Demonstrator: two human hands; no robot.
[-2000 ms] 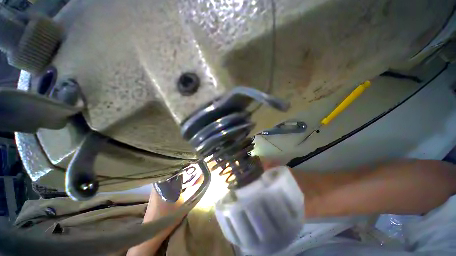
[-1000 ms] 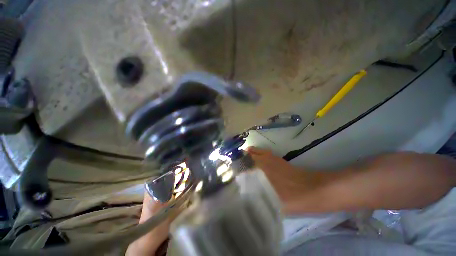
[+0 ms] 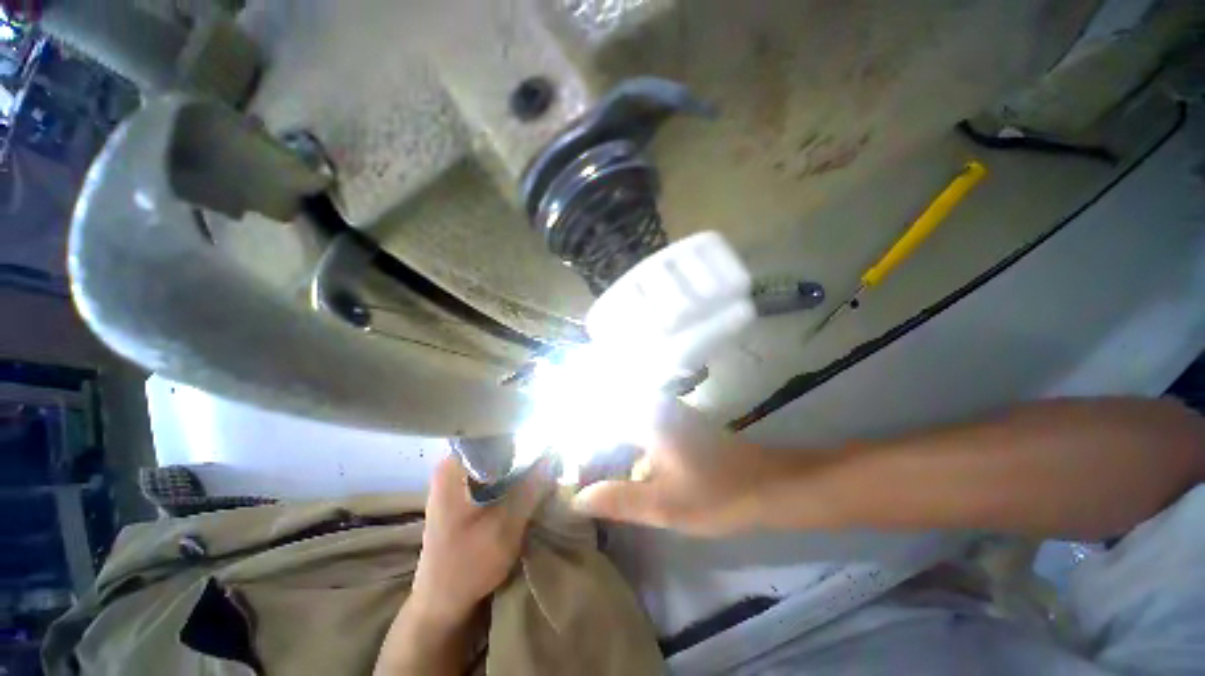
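Tan lining (image 3: 568, 594) hangs in folds below the sewing machine's needle area and spreads to the lower left, with a small dark opening. My left hand (image 3: 463, 541) grips its upper edge, left of the bright lamp glare. My right hand (image 3: 700, 475) comes in from the right, its thumb and fingers closed on the cloth's upper edge beside my left hand. Glare hides the needle and some fingertips. The machine head (image 3: 436, 79) fills the top, with a tension spring (image 3: 601, 211) and white ribbed knob (image 3: 674, 304) in front of the glare.
A yellow-handled tool (image 3: 925, 225) lies on the machine bed at the right, with a thin black bent tool (image 3: 1037, 141) beyond it. A silver metal arm (image 3: 789, 295) is right of the knob. Checked cloth (image 3: 172, 489) shows at the left, above the lining.
The view has pulled back from the machine, so the knob looks smaller and higher and more of both hands and the lining shows. The lamp glare is larger.
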